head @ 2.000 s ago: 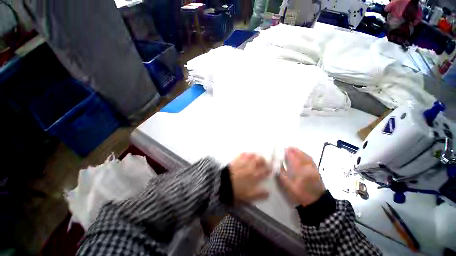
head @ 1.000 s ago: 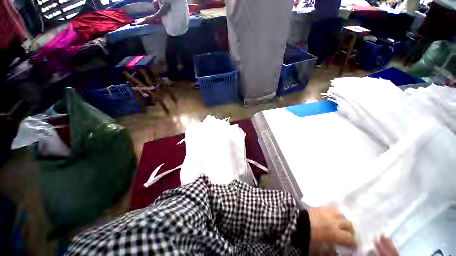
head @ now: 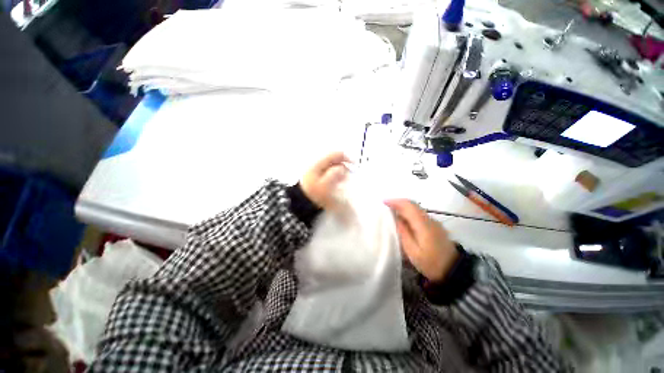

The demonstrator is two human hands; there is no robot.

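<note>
A white fabric piece point(head: 353, 284) hangs from both hands over the table's front edge and onto the lap. My left hand point(head: 325, 181) pinches its upper left part. My right hand point(head: 426, 239) holds its upper right edge. The top of the piece is overexposed and merges with the white table. The sewing machine head point(head: 437, 80) is just beyond the hands, with its needle area point(head: 419, 142) up and to the right of them. The fabric is not under the needle.
A stack of white cut pieces point(head: 240, 51) lies at the back left. Thread snips point(head: 486, 201) lie right of the needle. A control panel point(head: 575, 124) and a dark phone-like object point(head: 611, 242) are at the right. A crumpled white bundle point(head: 98, 295) is at the lower left.
The view has swung from the left floor area back to the machine. The fabric, earlier spread on the table by the hands, now hangs between both hands over the lap.
</note>
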